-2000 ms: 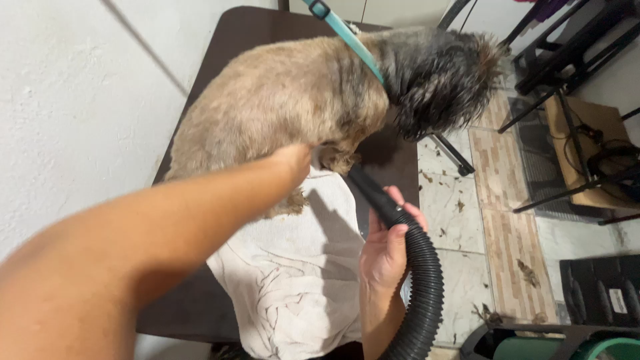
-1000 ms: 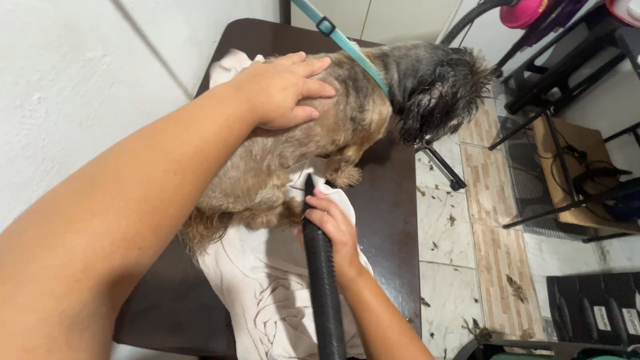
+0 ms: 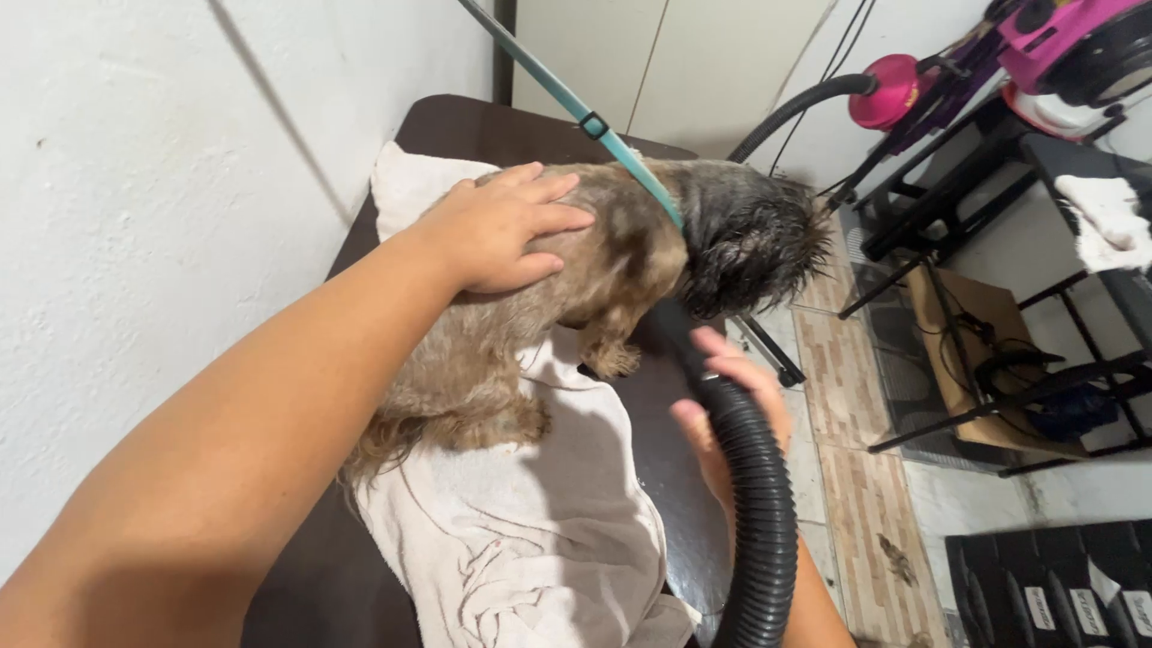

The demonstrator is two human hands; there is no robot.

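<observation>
A damp, short-coated dog (image 3: 576, 270) stands on a dark grooming table (image 3: 684, 486), its dark wet head to the right, with a teal grooming loop (image 3: 560, 90) around its neck. Under its feet lies a crumpled whitish towel (image 3: 540, 531). My left hand (image 3: 517, 229) rests flat on the dog's back, fingers spread, gripping nothing. In my right hand (image 3: 738, 396) is the black corrugated hose (image 3: 760, 504) of a pet dryer; its blurred nozzle (image 3: 673, 333) points up toward the dog's chest and chin, just below the head.
A white wall (image 3: 162, 225) borders the left side. At right stand a black-framed table (image 3: 1089, 180) with a white cloth (image 3: 1111, 220), a pink machine (image 3: 1071, 36) and black drawers (image 3: 1062, 576). Hair clumps (image 3: 895, 558) lie on the tiled floor.
My left hand has moved from near the dog's front leg onto its back. Since one second ago, the nozzle has shifted right, from beside the belly to below the head.
</observation>
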